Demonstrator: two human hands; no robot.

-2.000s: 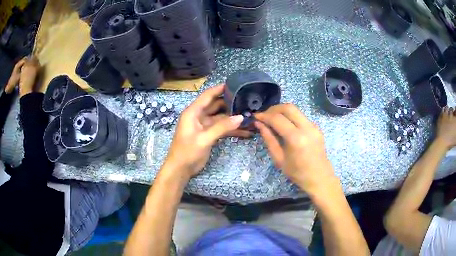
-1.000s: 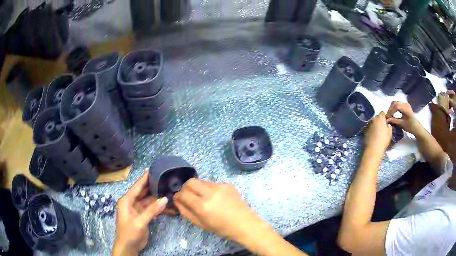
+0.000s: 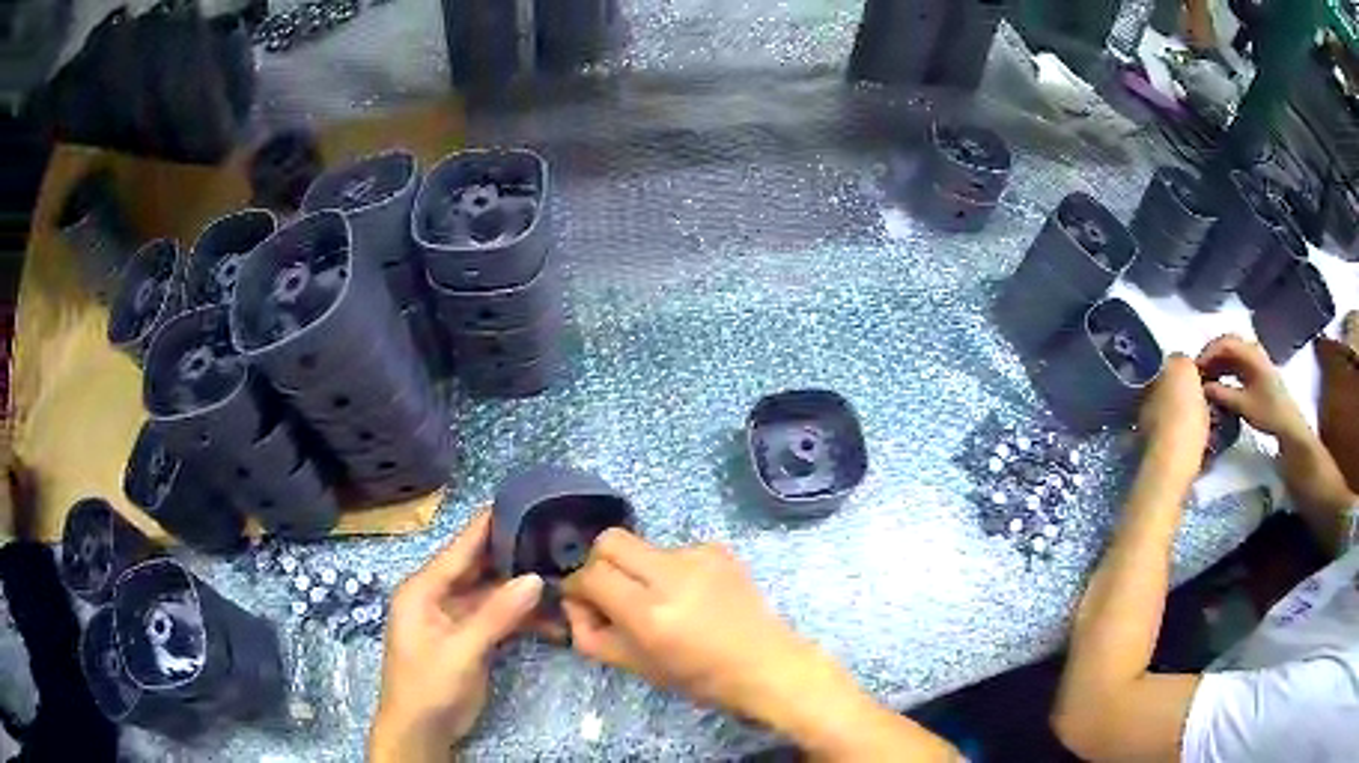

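Note:
A dark grey plastic housing (image 3: 555, 504) is tilted with its open top towards me, near the front edge of the bench. My left hand (image 3: 459, 634) holds it by its left side and lower wall, thumb at the rim. My right hand (image 3: 671, 614) has its fingertips pinched at the housing's lower rim. Whatever small part may be between these fingertips is hidden. Another housing (image 3: 806, 453) stands upright and open on the bubble wrap to the right of the held one.
Stacks of housings (image 3: 350, 358) stand on a cardboard sheet (image 3: 45, 391) at left. More housings (image 3: 231, 663) stand near left. Small fittings lie in piles at left (image 3: 331, 593) and right (image 3: 1028, 480). A neighbouring person's arms (image 3: 1128, 544) work at right, beside more stacks.
My view has swung to the right, bringing the right-hand person and stacks into fuller view. My left hand keeps holding the housing; my right fingertips stay at its rim.

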